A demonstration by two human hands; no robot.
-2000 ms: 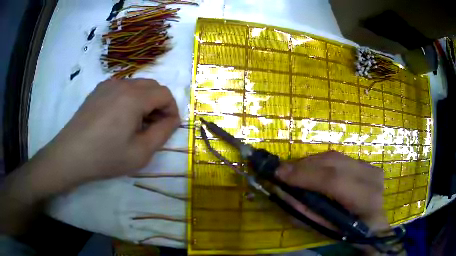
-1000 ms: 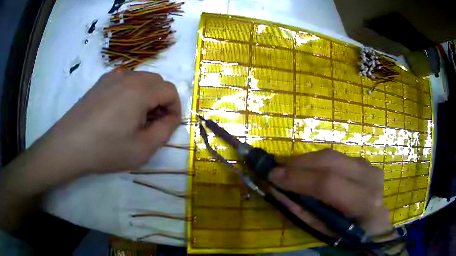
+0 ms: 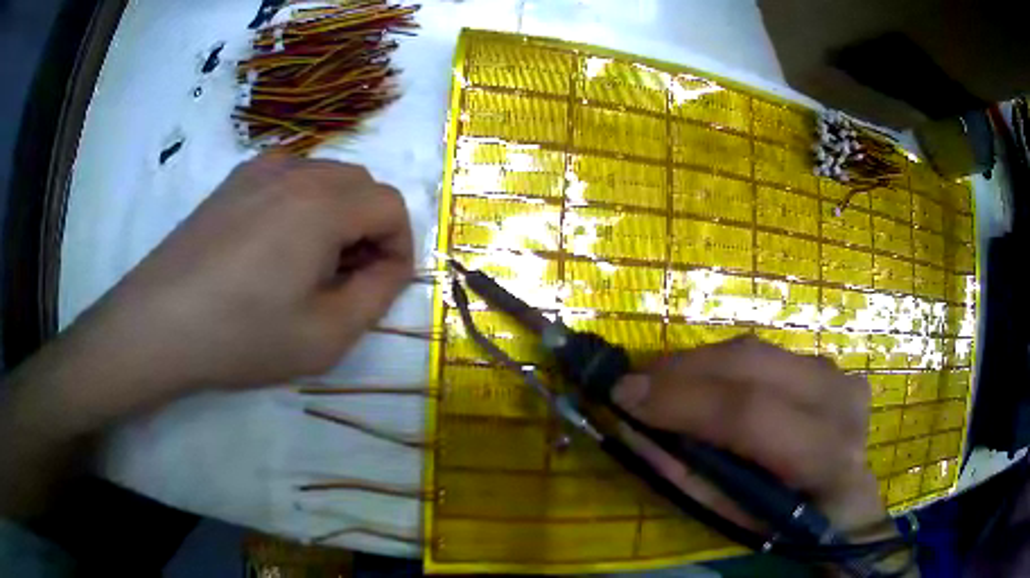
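The glossy yellow sheet with brown grid lines lies in front of me. My left hand is at its left edge, thumb and fingers pinched on a thin lead wire whose end reaches the sheet's edge. My right hand holds the black soldering iron, its tip at the sheet's left edge beside that wire end. A thin guide tube runs alongside the iron to the same spot. Several attached lead wires stick out past the left edge below my left hand.
A pile of loose red-brown and yellow lead wires lies left of the sheet. A bundle of leads with white ends lies on the sheet's far right part. A brown carton stands at the far right. The white bench top shows at left.
The iron's tip has moved very slightly from the wire end's earlier spot, staying at the sheet's left edge. The view has shifted a little. Both hands keep their grips.
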